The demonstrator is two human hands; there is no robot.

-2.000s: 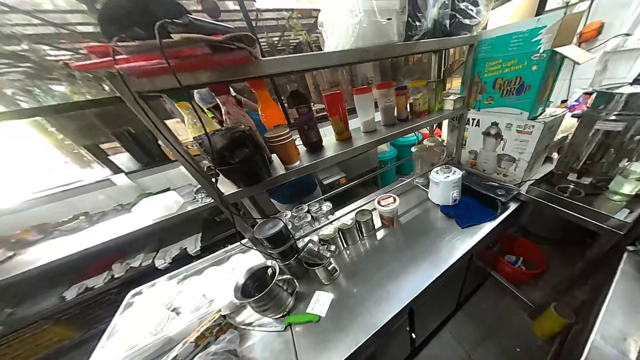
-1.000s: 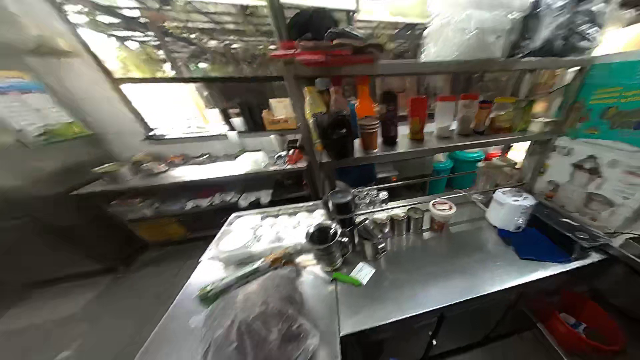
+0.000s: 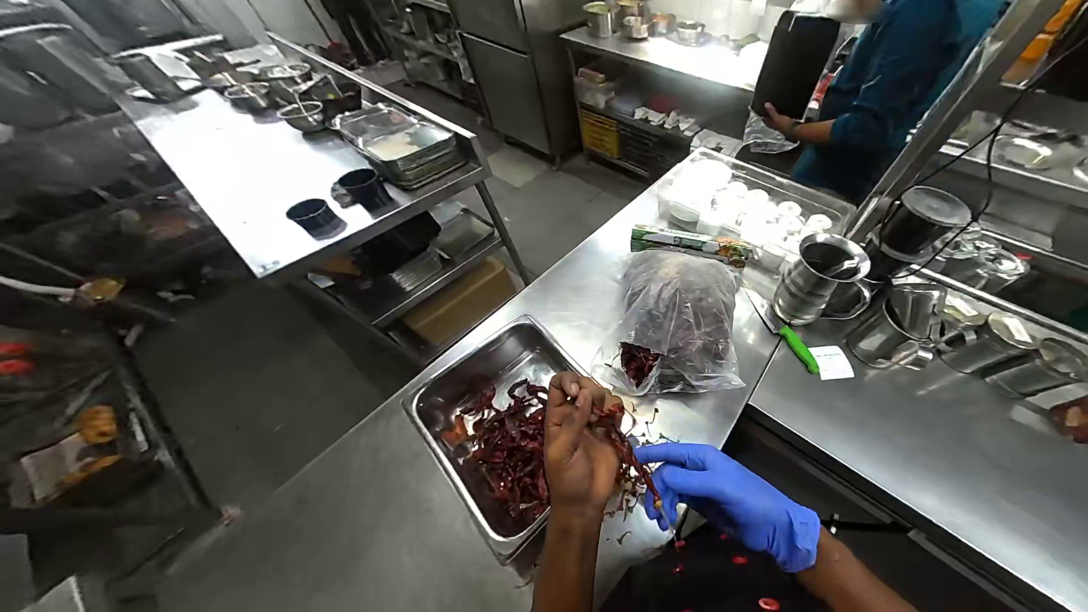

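Observation:
My bare left hand (image 3: pixel 578 442) is closed around dried red chilies (image 3: pixel 625 438), beside the right rim of a steel tray. More dark red dried chilies (image 3: pixel 510 459) lie in the steel tray (image 3: pixel 429 433). My right hand (image 3: pixel 727 497), in a blue glove, has its fingertips at the lower end of the held chilies; whether it pinches one is unclear. Chili stems (image 3: pixel 650 425) are scattered on the steel table between the tray and the glove. Behind them stands a clear plastic bag (image 3: pixel 684 319) of dried chilies, its mouth facing the tray.
A green-handled knife (image 3: pixel 797 350) lies by a paper slip (image 3: pixel 831 362) and steel jugs (image 3: pixel 820 276). Behind the bag are a long box (image 3: pixel 688 244) and a plastic container of white items (image 3: pixel 756 200). A person in a blue shirt (image 3: pixel 884 93) stands beyond; another steel table (image 3: pixel 204 161) is at left.
The view has swung left and down by a large amount. My hands, the tray and the loose chilies show now; neither earlier frame shows them.

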